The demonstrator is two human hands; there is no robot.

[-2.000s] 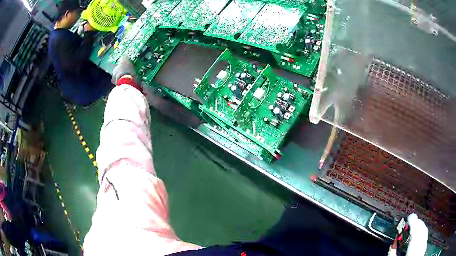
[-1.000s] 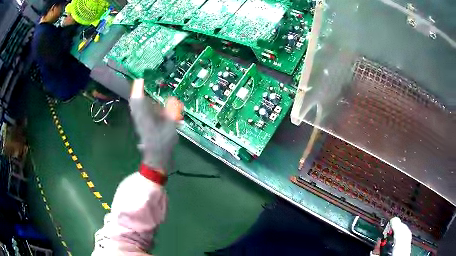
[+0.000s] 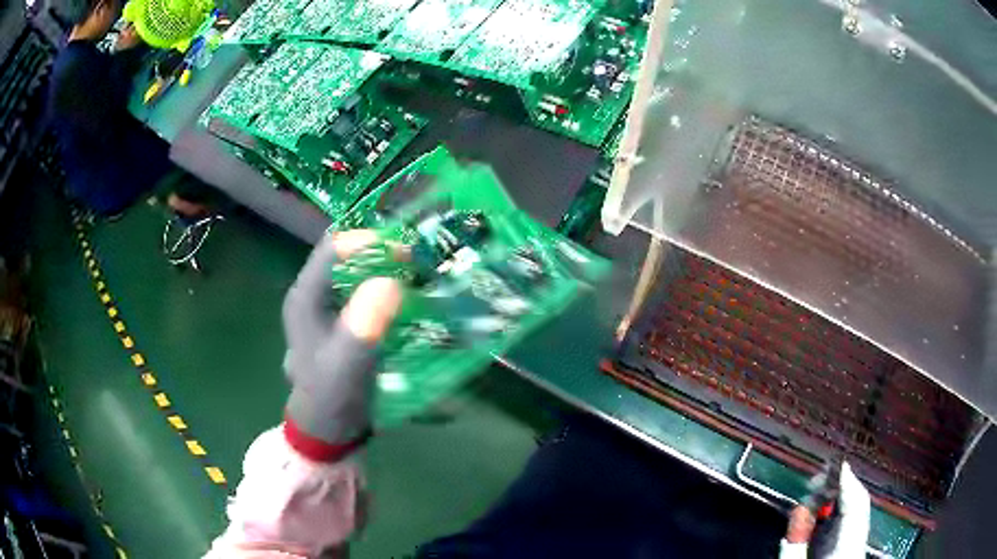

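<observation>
My left hand (image 3: 339,339), in a grey fingerless glove with a red cuff, grips the left edge of a green circuit board (image 3: 481,289). The board is blurred and tilted, component side showing, in the air over the bench's front edge. My right hand (image 3: 847,519), in a white glove, is small at the lower right by the bench edge. It holds cutters (image 3: 828,504) with a red-orange part; their jaws are hard to make out.
Green boards (image 3: 290,93) lie along the back of the bench, beside a black mat (image 3: 497,147). A clear shield (image 3: 809,164) stands over a reddish-brown grating (image 3: 787,360) at right. A person (image 3: 98,120) in dark clothes sits at upper left near a yellow-green basket (image 3: 164,20).
My left hand has taken hold of a board from the bench and raised it, uncovering the black mat. Before, it was near the boards with nothing in it. The view has shifted slightly.
</observation>
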